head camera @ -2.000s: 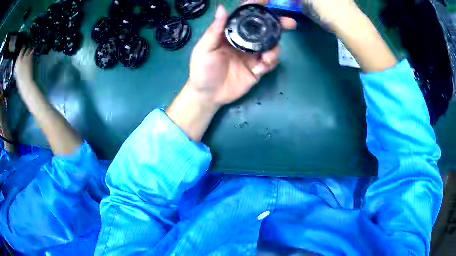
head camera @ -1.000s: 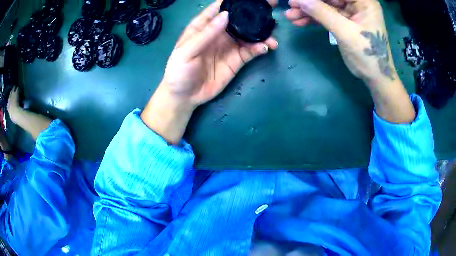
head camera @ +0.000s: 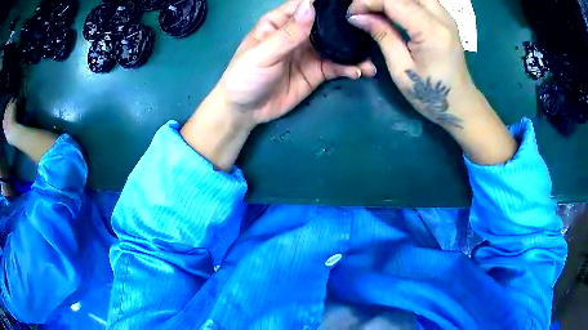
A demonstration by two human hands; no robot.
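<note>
A round black case [head camera: 336, 40] is held above the dark green bench at the top centre, its upper end near the picture's edge. My left hand [head camera: 274, 67] is closed round its left side and lower rim, with the thumb at the upper left. My right hand [head camera: 416, 45] has its thumb and fingertips at the case's right side. Whether the right fingertips hold anything small is hidden.
Several set-out black discs [head camera: 134, 46] lie at upper left. A pile of shiny black parts [head camera: 561, 97] lies at the right edge. A white paper sheet [head camera: 465, 24] lies behind my right hand. Another person's blue sleeve [head camera: 62, 169] and hand are at far left.
My right hand has come in from the blue item at the top to the case. The case's silvery, ringed face no longer shows; it now appears dark and more edge-on. The other person's hand has moved down.
</note>
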